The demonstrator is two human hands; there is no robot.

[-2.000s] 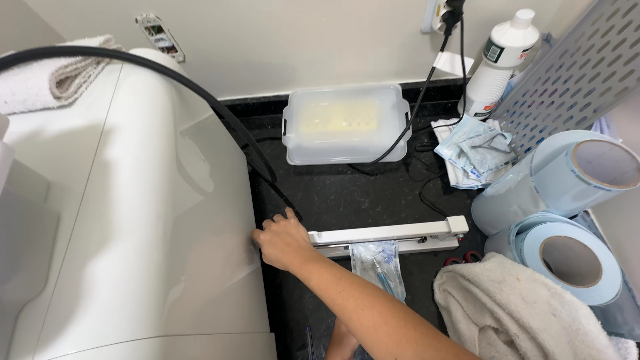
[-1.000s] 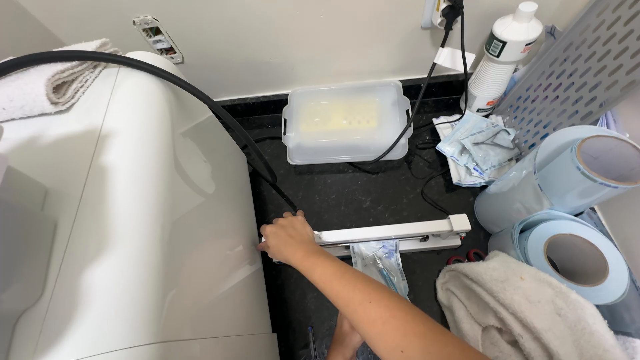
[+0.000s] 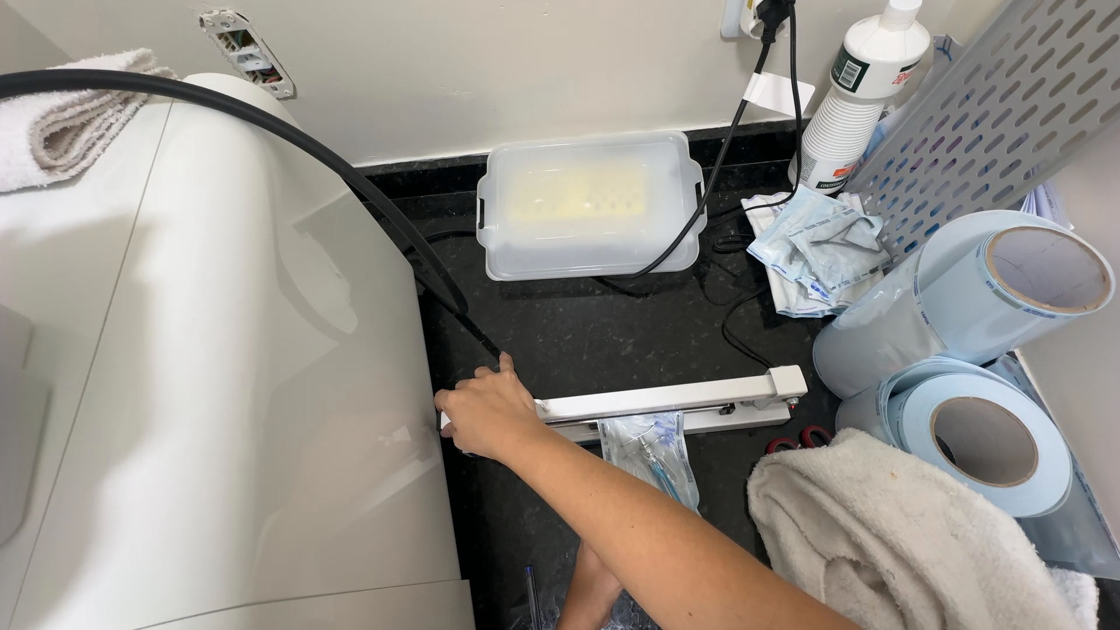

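My right hand reaches in from the lower right, its fingers curled over the left end of a white impulse heat sealer. Clamped beneath the sealer's arm is the upper edge of a clear sterilization pouch with metal-and-blue instruments inside. Below my right forearm, only part of my left hand or wrist shows; its fingers are hidden. A pen lies left of it, near clear plastic at the bottom edge.
A large white appliance stands left, crossed by a black hose. Behind are a lidded plastic box, power cables and a bottle on stacked cups. Right are pouches, pouch-material rolls, red-handled scissors and a towel.
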